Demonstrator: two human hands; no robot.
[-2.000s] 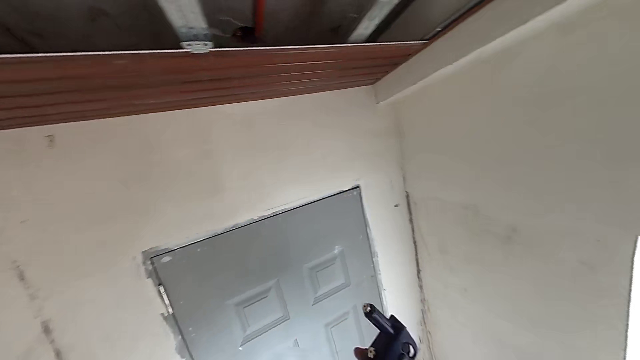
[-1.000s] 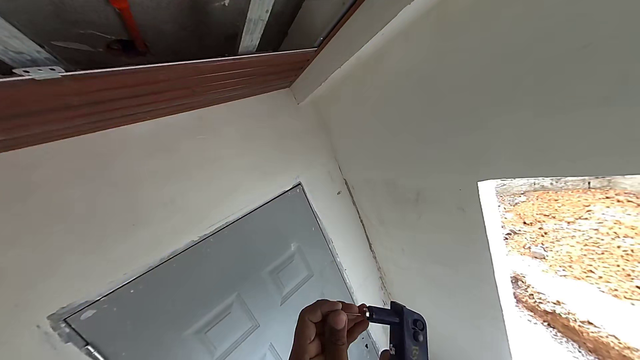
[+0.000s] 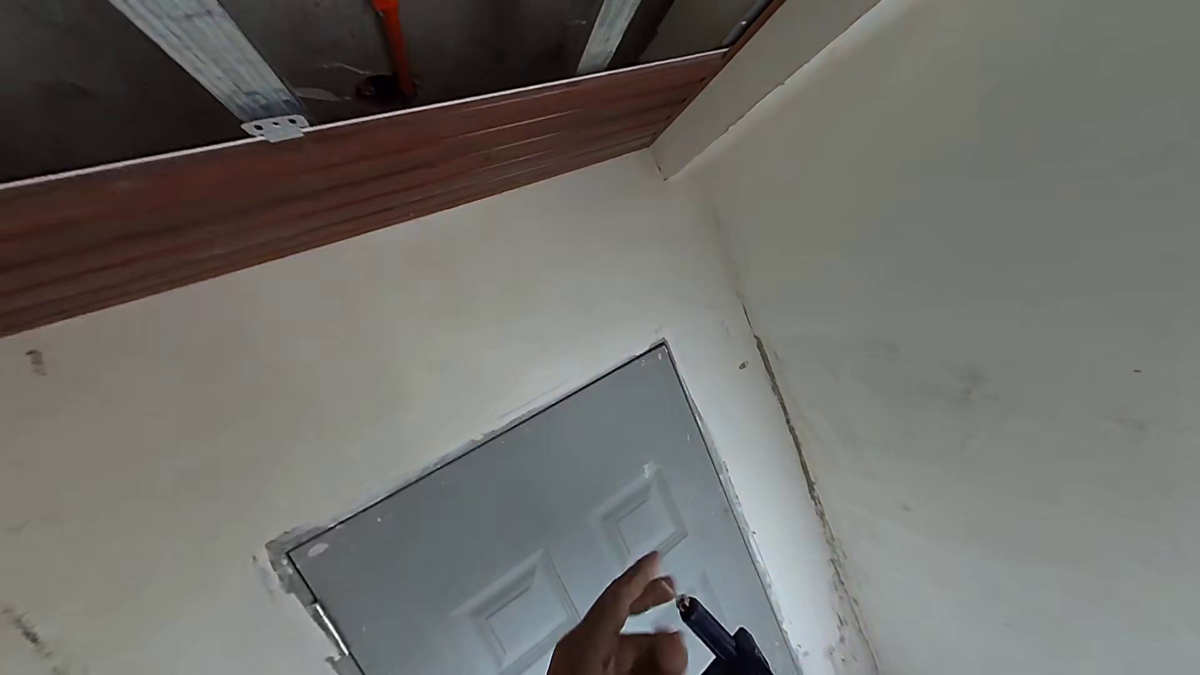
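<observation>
My left hand point(image 3: 623, 623) reaches up from the bottom edge with its fingers apart. Its fingertips are close beside the nose of a dark blue hand tool point(image 3: 712, 633), which looks like a hand riveter. A small metal tip shows at the nose; whether a finger touches it is unclear. The tool's lower part is cut off by the frame, and my right hand is out of sight. Behind them is a grey panelled door point(image 3: 506, 497). Overhead, a brown wood-look ceiling panel point(image 3: 375, 197) runs along the wall, with a perforated metal bracket point(image 3: 276, 127) at its edge.
Metal ceiling battens point(image 3: 211, 56) cross the open ceiling above the panel, near an orange pipe or conduit point(image 3: 396, 47). A pale side wall point(image 3: 984, 281) rises at the right, with a crack point(image 3: 797, 441) down the corner. A boxed ledge point(image 3: 764, 84) meets the panel.
One second ago my left fingers were pinched at the tool's nose around a thin pin; now they are spread beside it. The view has turned left, and the wall opening is out of frame.
</observation>
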